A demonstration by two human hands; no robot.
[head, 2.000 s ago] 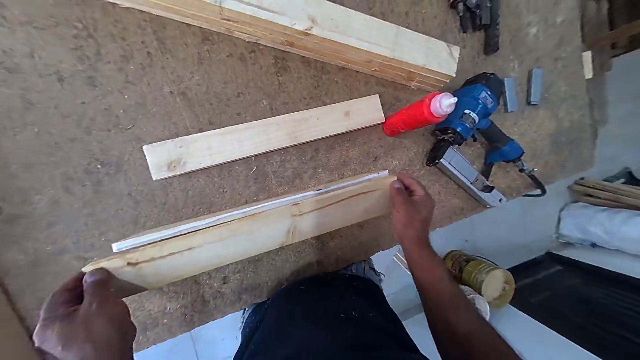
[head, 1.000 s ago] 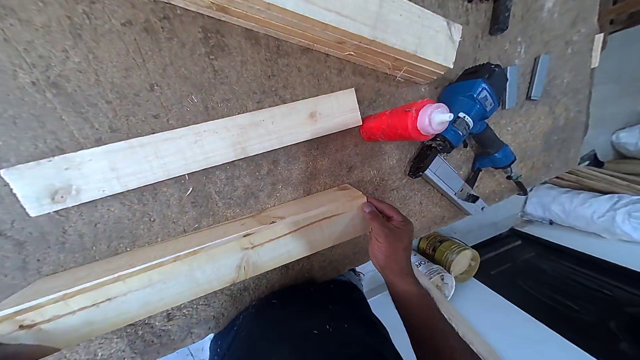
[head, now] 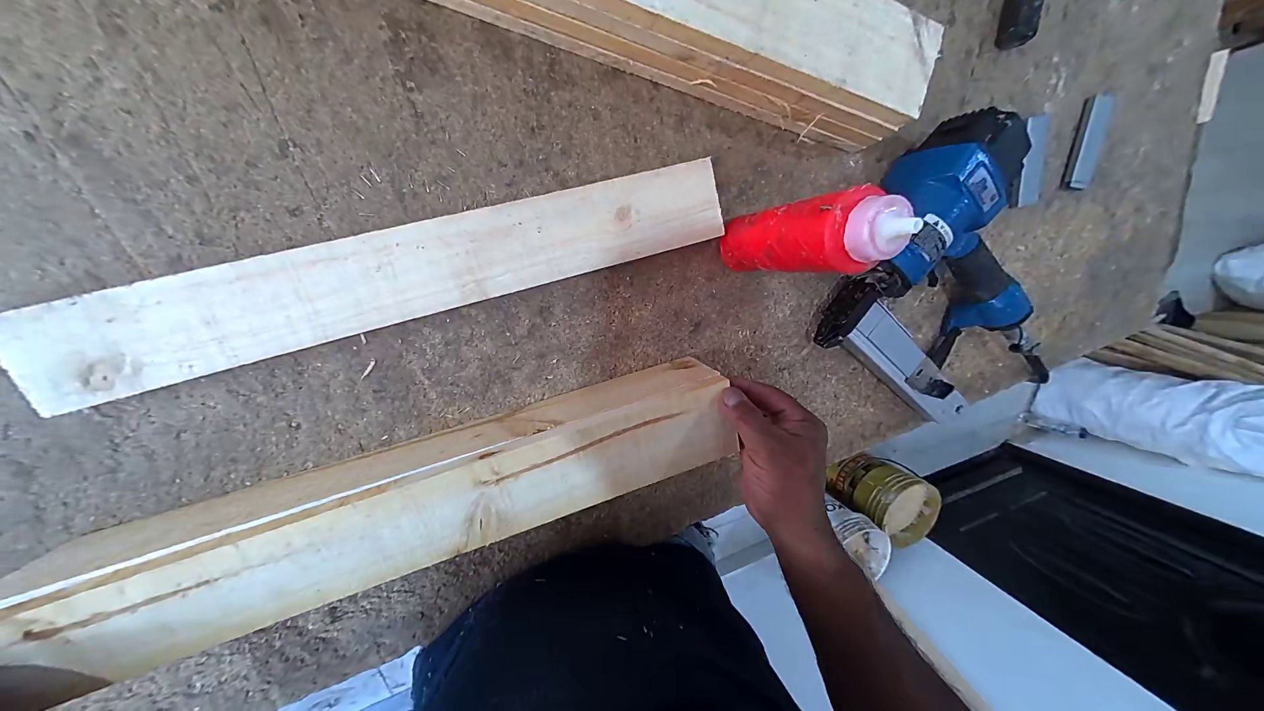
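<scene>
My right hand (head: 780,444) grips the right end of a pale wooden board (head: 474,504) standing on edge. Against its far side lies another wooden board (head: 395,459), with a white strip along the seam between them. My left hand is out of the frame; a shadow falls on the board's left end. Beyond them a loose flat board (head: 395,281) lies on the worktop, its right end close to a red squeeze bottle (head: 800,234) with a white nozzle. The bottle lies beside a blue pneumatic nailer (head: 953,197).
A stack of boards (head: 750,69) lies at the far side of the worktop (head: 247,118). Grey nail strips (head: 1089,141) lie past the nailer. Two used tubs (head: 899,504), a black panel (head: 1116,573) and a white wrapped bundle (head: 1155,405) are at the right, off the worktop.
My left hand, holding the boards' left end two seconds ago, has gone out of view. The upright board now meets the other along the seam, where a gap showed before. The view has moved closer.
</scene>
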